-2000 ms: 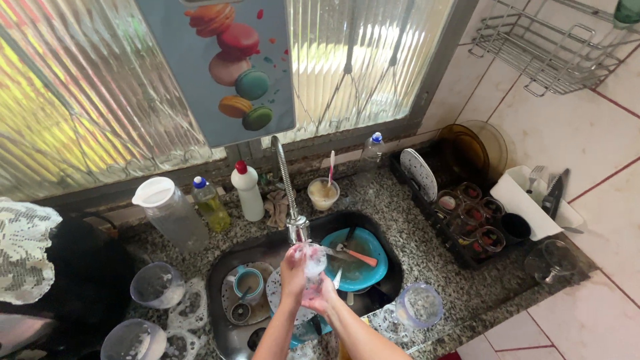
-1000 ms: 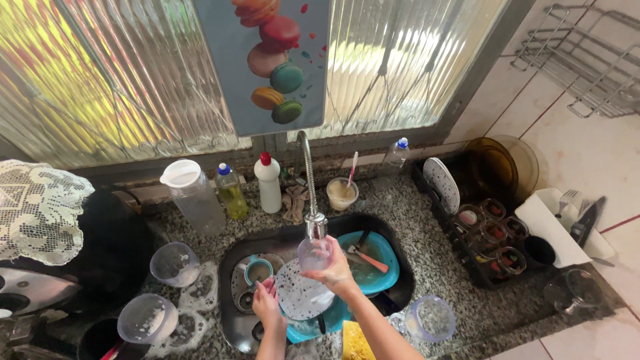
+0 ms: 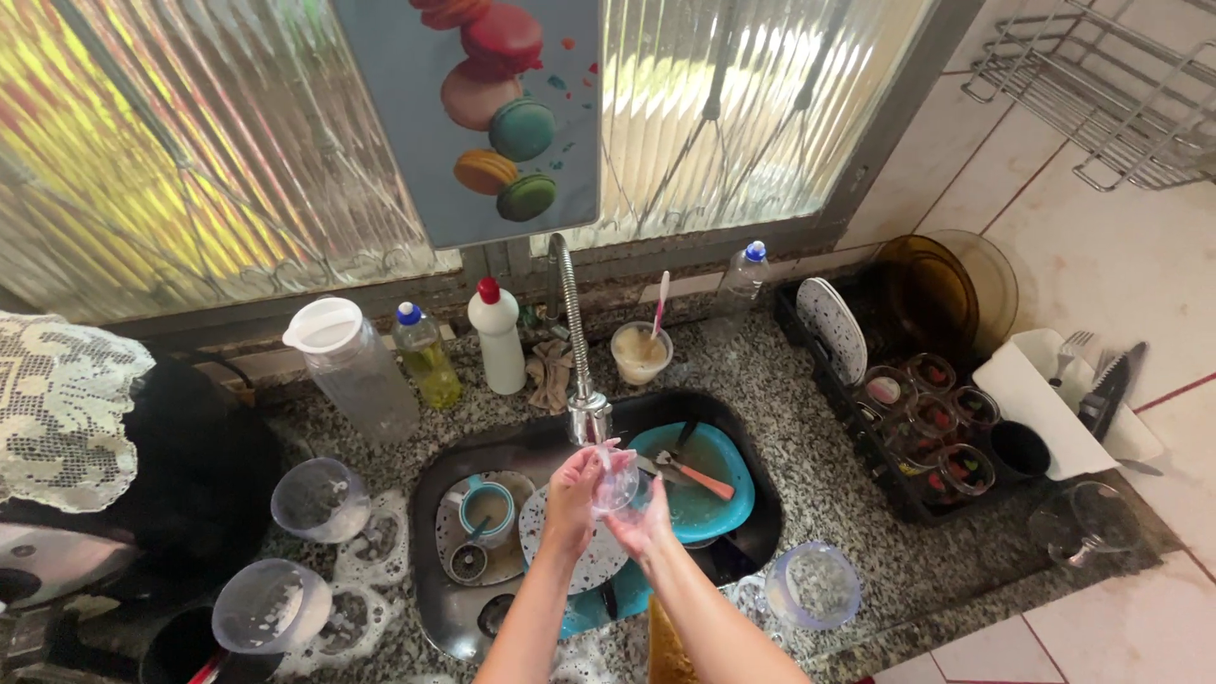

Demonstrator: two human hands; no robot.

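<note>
Over the black sink [image 3: 437,608], my left hand [image 3: 574,496] and my right hand [image 3: 648,518] both hold a small clear plastic cup [image 3: 618,484] just under the spout of the chrome faucet [image 3: 588,408]. Beneath them lies a speckled plate [image 3: 594,556]. To the right, a turquoise basin [image 3: 741,503] holds cloudy water and an orange-handled utensil [image 3: 703,482]. At the sink's left, a blue-rimmed mug [image 3: 487,513] stands on a speckled dish. A yellow sponge [image 3: 670,646] shows partly beside my right forearm.
Soapy clear bowls stand left [image 3: 321,499] and right [image 3: 814,584] of the sink. A lidded pitcher [image 3: 351,370], a white bottle [image 3: 498,342] and a tub with a brush [image 3: 642,351] line the back. A black dish rack [image 3: 855,446] with glasses and a wine glass [image 3: 1083,522] are at right.
My left hand was lower and apart from the cup one second ago, while my right hand held it; now both hands are on it under the faucet.
</note>
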